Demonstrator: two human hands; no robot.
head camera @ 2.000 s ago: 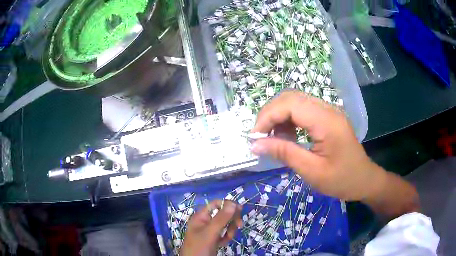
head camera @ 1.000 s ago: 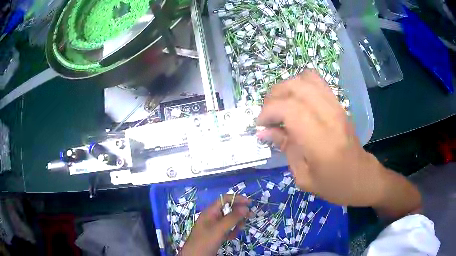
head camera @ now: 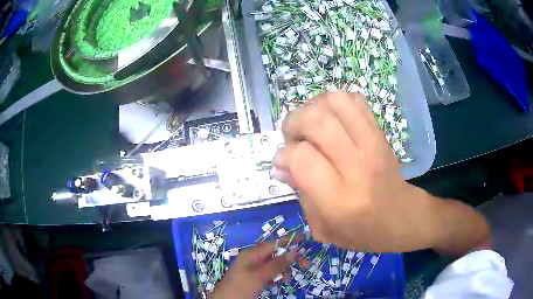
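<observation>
The bright metal assembly fixture (head camera: 204,175) lies across the bench, partly glared out. My right hand (head camera: 345,169) is at its right end, fingers bent together; whatever is between the fingertips is hidden. My left hand (head camera: 263,268) is over the blue tray (head camera: 245,225), fingers curled around a few white-headed stemmed parts (head camera: 281,251). More stemmed parts lie loosely in the tray. The clear plastic bin (head camera: 422,140) behind my right hand is heaped with the same parts.
The steel bowl feeder (head camera: 87,84), green inside, stands upper left. A narrow feeder track (head camera: 238,76) runs to the fixture. A small clear box (head camera: 459,87) and a blue angular thing (head camera: 499,64) are upper right. A dark panel (head camera: 211,128) sits behind the fixture.
My right hand has moved left over the fixture's end and turned, hiding its fingertips. My left hand has shifted slightly right and lower over the tray, its fingers more extended.
</observation>
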